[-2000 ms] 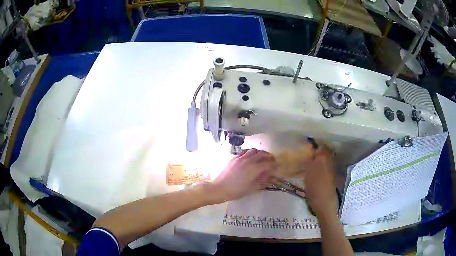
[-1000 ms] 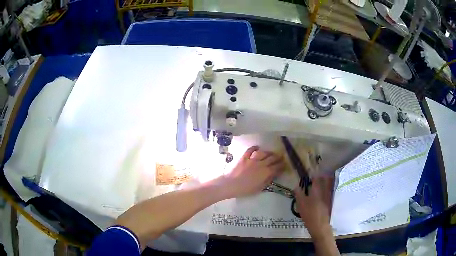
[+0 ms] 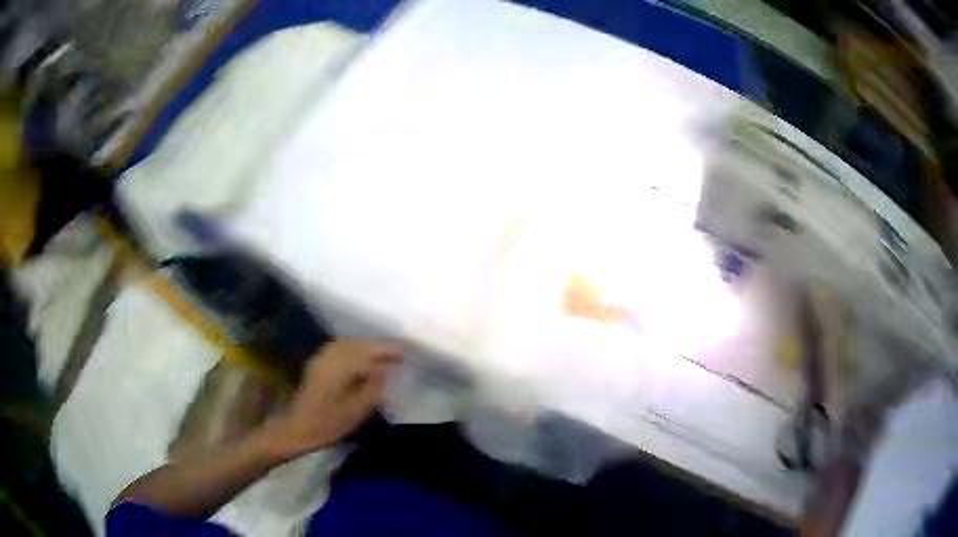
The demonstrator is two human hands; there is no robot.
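The frame is blurred. My left hand (image 3: 341, 393) is at the table's front left edge, fingers bent, beside white fabric (image 3: 425, 393) at that edge; whether it grips the fabric is unclear. A skin-coloured blur at the lower right, probably my right hand or wrist (image 3: 833, 491), is beside the black shears (image 3: 804, 435); its fingers cannot be made out. A tan paper ticket (image 3: 590, 299) lies in the lamp's glare, left of the needle area. The pale sewing machine head (image 3: 767, 194) is at the right.
White fabric (image 3: 236, 115) lies along the table's left side. A yellow frame bar (image 3: 184, 304) with white cloth beside it (image 3: 142, 383) is at the lower left. A blue-handled thing (image 3: 205, 226) is at the table's left edge. A white sheet (image 3: 919, 462) stands at the far right.
The view has swung left, so the machine shows further right. My left hand has moved from beside the needle area to the table's front left edge. My right hand is now mostly lost in blur.
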